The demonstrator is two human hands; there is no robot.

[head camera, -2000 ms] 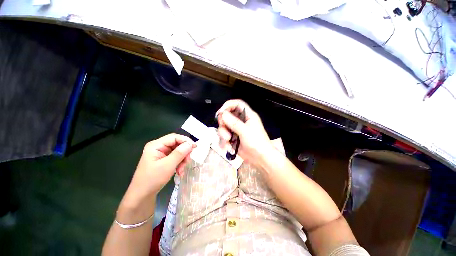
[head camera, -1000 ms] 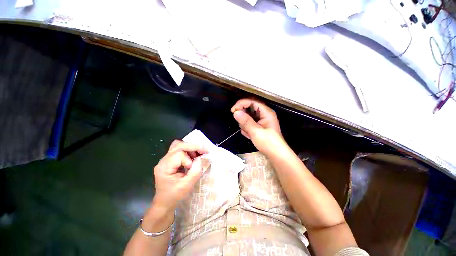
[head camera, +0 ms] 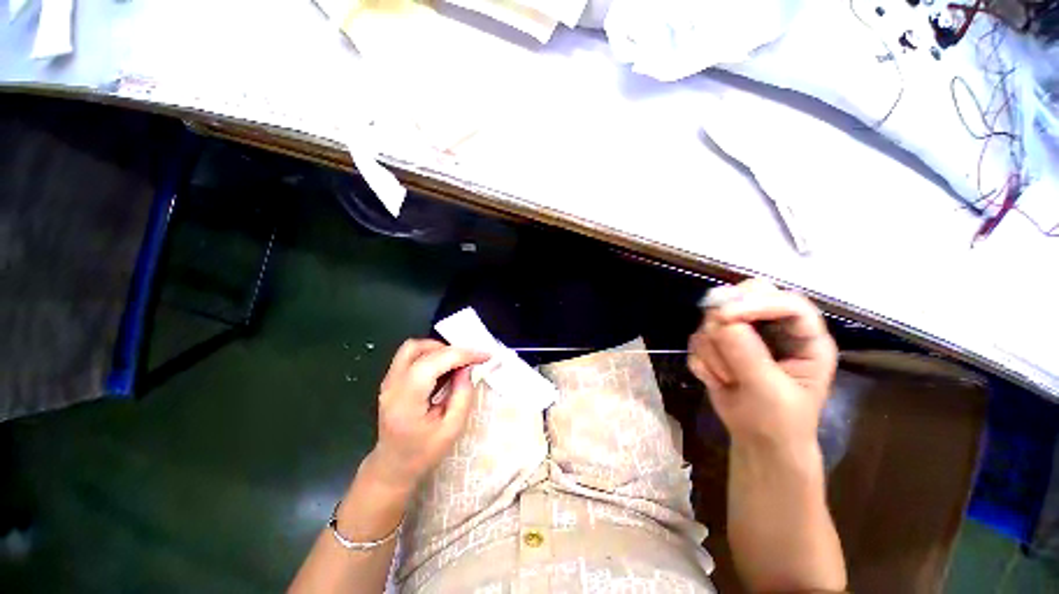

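Note:
A small white fabric piece (head camera: pixel 519 381) is held above the lap. My left hand (head camera: pixel 427 398) pinches its near left edge between thumb and fingers. My right hand (head camera: pixel 766 354) is out to the right, partly blurred, with its fingers closed together. A taut pale thread (head camera: pixel 604 349) runs from the fabric to my right fingertips. A needle is too fine to make out.
The white-covered table (head camera: pixel 557 139) curves across the front; a white strip (head camera: pixel 379 183) hangs over its edge. Crumpled white fabric (head camera: pixel 679 33) and tangled threads (head camera: pixel 1001 174) lie on it. A cardboard box (head camera: pixel 906 464) stands at right, a dark cloth-sided bin (head camera: pixel 70 255) at left.
My right hand no longer shows the dark snips seen two seconds ago; it has moved right, drawing the thread out long. My left hand keeps hold of the fabric, slightly shifted.

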